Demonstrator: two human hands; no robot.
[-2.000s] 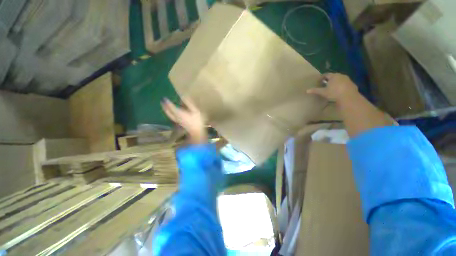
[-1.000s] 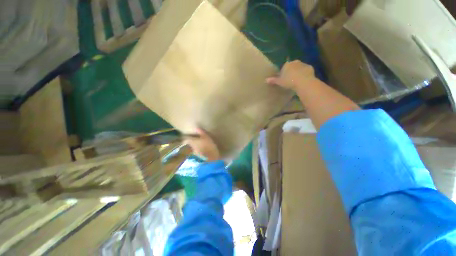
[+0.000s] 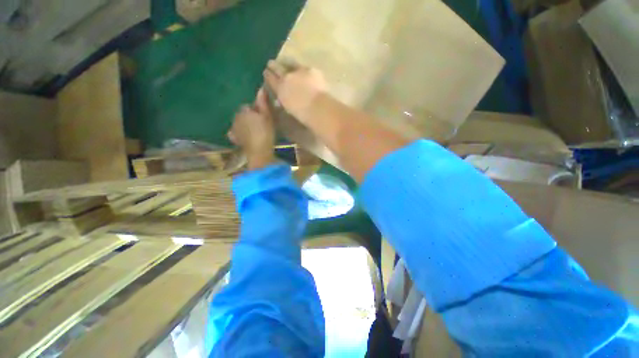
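A brown corrugated carton (image 3: 420, 63) is held up in front of me, tilted, above the green floor. A strip of shiny tape shows near its lower edge. My right hand (image 3: 298, 87) reaches across to the carton's left edge, its fingers closed on that edge. My left hand (image 3: 253, 129) is just below and left of it, its fingertips at the same edge. The hands are close together, and what lies between their fingers is too blurred to tell.
Wooden pallets (image 3: 84, 280) fill the lower left. Layered flat cartons (image 3: 77, 35) are at the upper left. Open cartons (image 3: 518, 140) stand at the right, with blue framing (image 3: 508, 42) behind. A white surface (image 3: 343, 294) is below my hands.
My right hand has left the carton's right side and crossed to its left edge. The carton has shifted right and turned. My left hand has moved up and left beside my right hand.
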